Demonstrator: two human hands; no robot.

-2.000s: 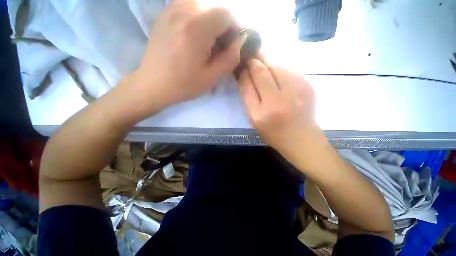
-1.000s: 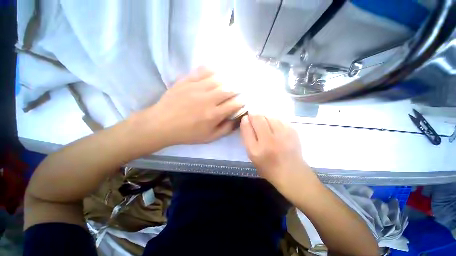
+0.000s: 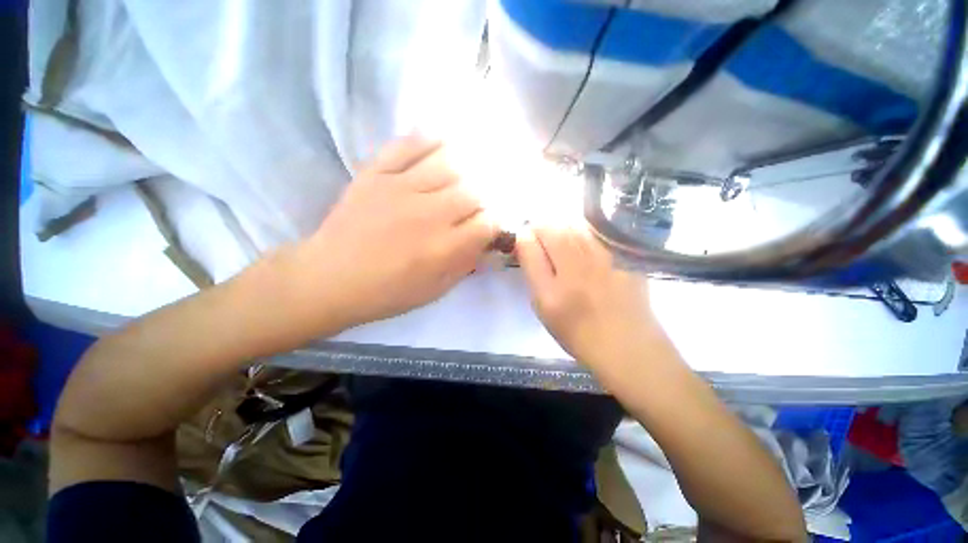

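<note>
My left hand (image 3: 398, 239) and my right hand (image 3: 578, 281) meet fingertip to fingertip just in front of the needle area. They pinch a small dark brown folded edge (image 3: 503, 243) between them. White lining fabric (image 3: 244, 117) with narrow brown edges lies heaped to the left and behind my left hand. The sewing machine head (image 3: 722, 95), white with a blue stripe, fills the upper right. Strong lamp glare hides the needle, the presser foot and the tips of my right fingers.
Black thread snips (image 3: 895, 300) lie at the right, partly behind the machine's curved rim. The grey tape-like table edge (image 3: 467, 368) runs across the front. Below it are a brown and pale bundle (image 3: 265, 435) at left and pale cut pieces (image 3: 791, 461) at right.
The machine head has come into view at upper right and now covers more of the picture, as the view shifted. Both hands still pinch the brown edge, now lower in the picture than at first.
</note>
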